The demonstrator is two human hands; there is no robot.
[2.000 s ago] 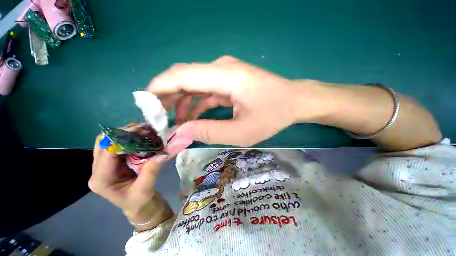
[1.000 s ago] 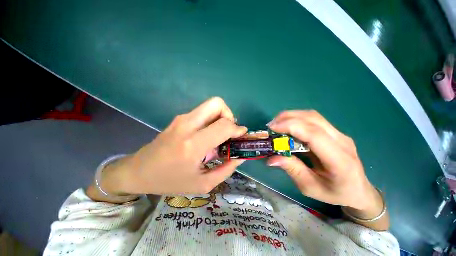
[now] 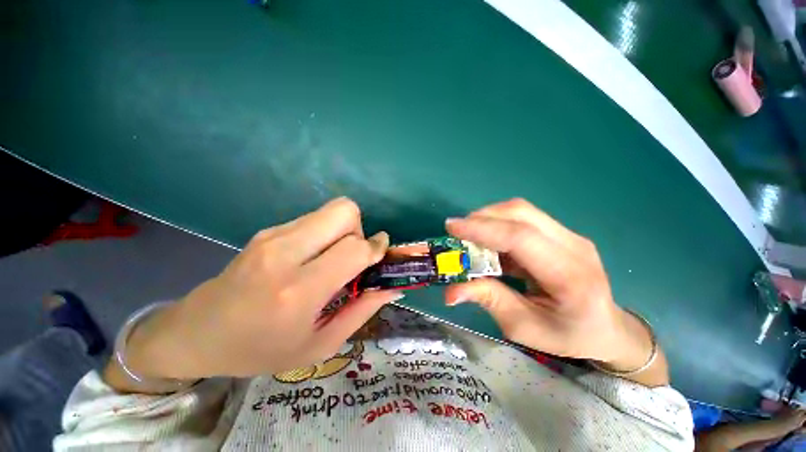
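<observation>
My left hand (image 3: 283, 287) pinches the left end of a part-assembled unit; its fingers hide most of that end, where a red wire (image 3: 356, 288) shows. My right hand (image 3: 552, 282) holds the right end between thumb and fingers. Between them lies the green circuit board (image 3: 433, 244) with a long dark purple-black cylinder (image 3: 402, 271), a yellow block (image 3: 449, 263) and a small blue component beside it. The white handle shell tip (image 3: 485, 260) sticks out towards my right palm. The unit is held near the worktop's front edge.
A dark green worktop (image 3: 203, 115) with a curved white rail (image 3: 636, 97) lies ahead. Beyond it, a pink barrel (image 3: 741, 88) sits on the green belt. More parts (image 3: 767, 305) lie at right. A person's leg and shoe (image 3: 72, 322) show at lower left, an arm at lower right.
Since a second ago both hands and the unit sit slightly further left in view. More of the white shell tip shows. Earlier still, the unit was held mostly in my left hand, further left.
</observation>
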